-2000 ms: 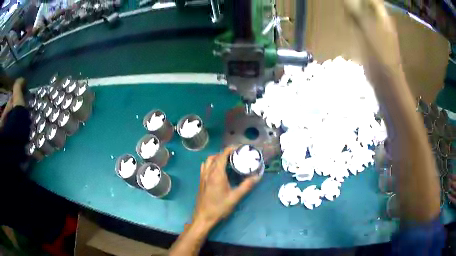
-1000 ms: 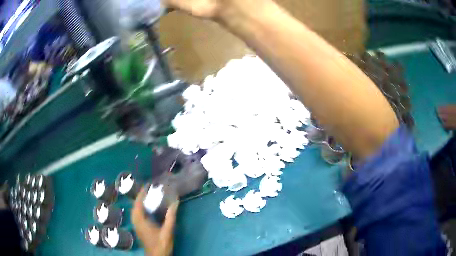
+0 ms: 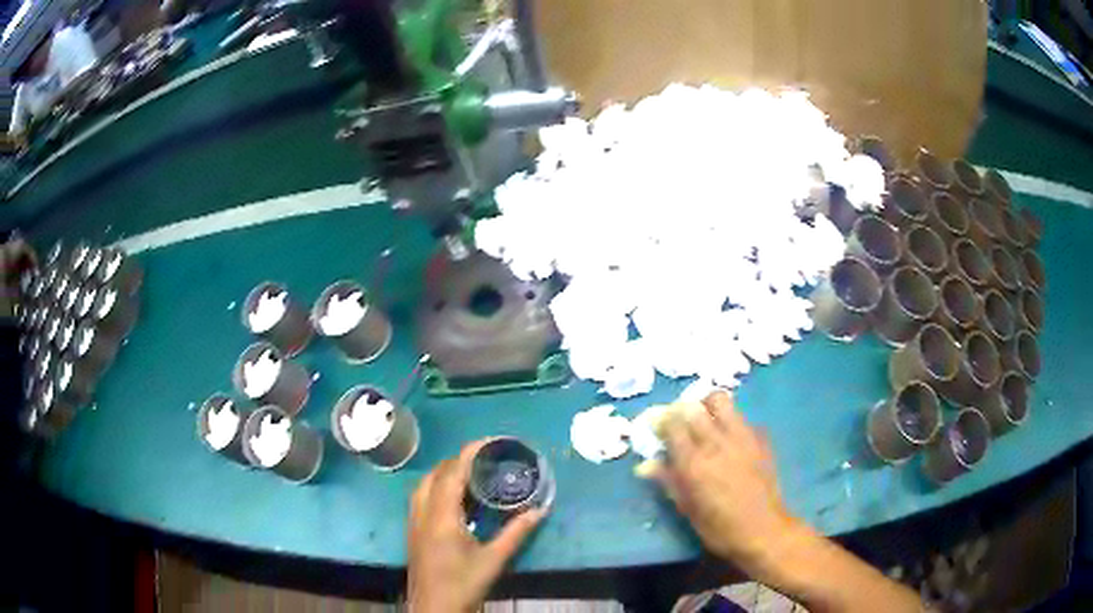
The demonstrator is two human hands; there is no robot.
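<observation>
My left hand (image 3: 462,533) is closed around an empty metal cup (image 3: 508,477), dark inside, upright near the bench's front edge. My right hand (image 3: 719,473), with pale yellow covers on its fingers, is over the white inserts in front of the heap. Its fingertips are at a white insert (image 3: 648,431); whether they grip it cannot be told. Another white insert (image 3: 599,434) lies just left of it. The big heap of white inserts (image 3: 695,228) lies behind. Several filled cups (image 3: 376,428) stand left of the press, white showing in their mouths.
The green press (image 3: 450,132) stands at centre left, its base plate (image 3: 494,329) showing a round hole. Empty cups (image 3: 917,413) stand grouped at right. More filled cups (image 3: 78,317) stand at far left. A cardboard sheet (image 3: 767,42) is behind the heap.
My left hand has let go of a filled cup, now with the left group, and holds an empty one. My right hand has come down from the lever to the inserts. The view has shifted.
</observation>
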